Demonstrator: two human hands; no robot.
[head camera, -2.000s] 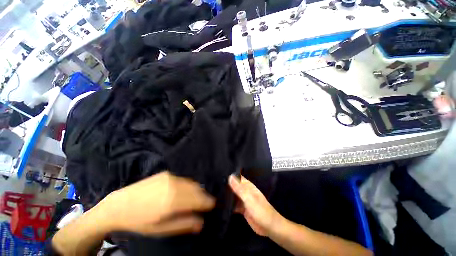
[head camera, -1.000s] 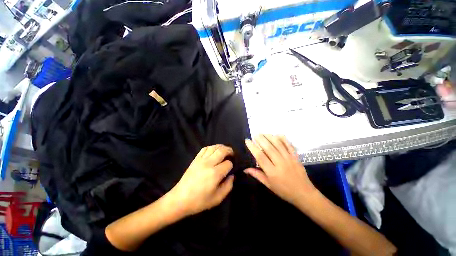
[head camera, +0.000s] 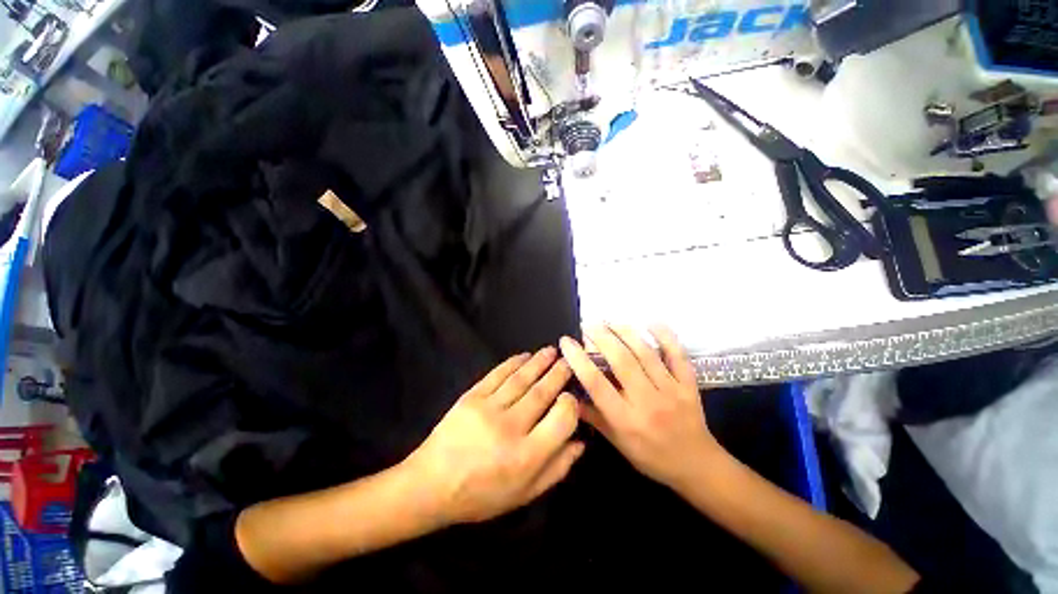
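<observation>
A large black garment (head camera: 383, 302) lies left of the needle area and hangs over the table's front edge. A small tan label (head camera: 342, 211) lies on it. Its straight right edge runs from the presser foot (head camera: 551, 180) down to my hands. My left hand (head camera: 499, 435) holds the cloth near that edge, fingers bent. My right hand (head camera: 638, 395) rests beside it at the table's front edge, fingertips on the cloth edge, thumb hidden partly by the left hand. The fabric between the fingertips is hidden.
The white sewing machine (head camera: 731, 29) stands behind. Black shears (head camera: 801, 186) lie right of the needle, beside a black tray (head camera: 928, 250) with silver snips (head camera: 1004, 240). A measuring tape (head camera: 882, 348) runs along the front edge. A blue bin (head camera: 803, 435) is below. A red stool-like object is at lower left.
Both hands have come together at the garment's right edge; two seconds ago they were apart and lower on the cloth. The view has moved closer to the needle area. The cloth edge now lies straighter.
</observation>
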